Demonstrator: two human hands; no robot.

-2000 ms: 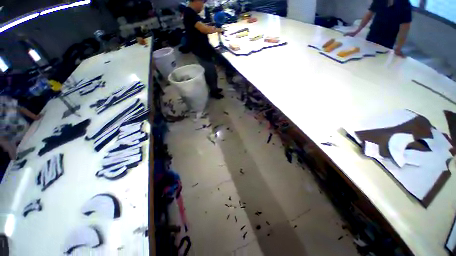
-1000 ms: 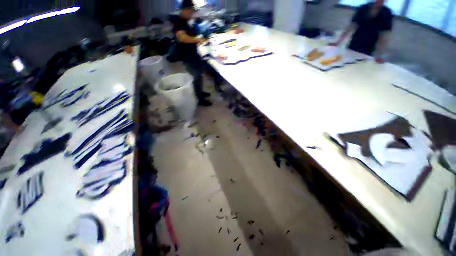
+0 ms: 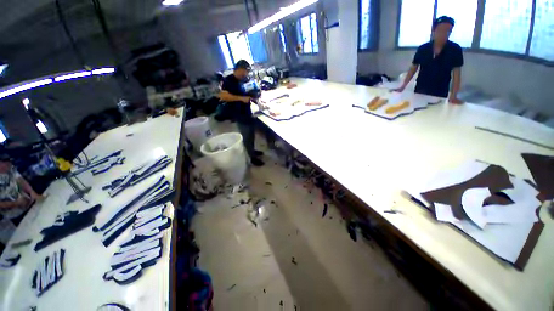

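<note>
Neither of my hands is in view. On the right table [image 3: 340,140], nearest me, lies a layered piece [image 3: 480,243] with a white top and dark edge. Brown material [image 3: 471,187] and a white crescent-shaped piece [image 3: 477,206] lie on top of it. Another brown piece [image 3: 540,173] is cut off by the right edge. On the left table [image 3: 143,297] lie several cut stacks [image 3: 136,258] with white tops and dark edges, black-and-white strips [image 3: 136,203] and a dark heap [image 3: 68,228].
An aisle with scraps [image 3: 258,209] on the floor runs between the tables. White bins [image 3: 225,155] stand in it near a person [image 3: 240,100] at the right table. Another person [image 3: 434,67] leans on its far side. A third person [image 3: 15,194] is at the left edge.
The view has tilted up, showing more of the windows and ceiling lights. The near crescent-shaped stacks on the left table are now mostly out of the picture.
</note>
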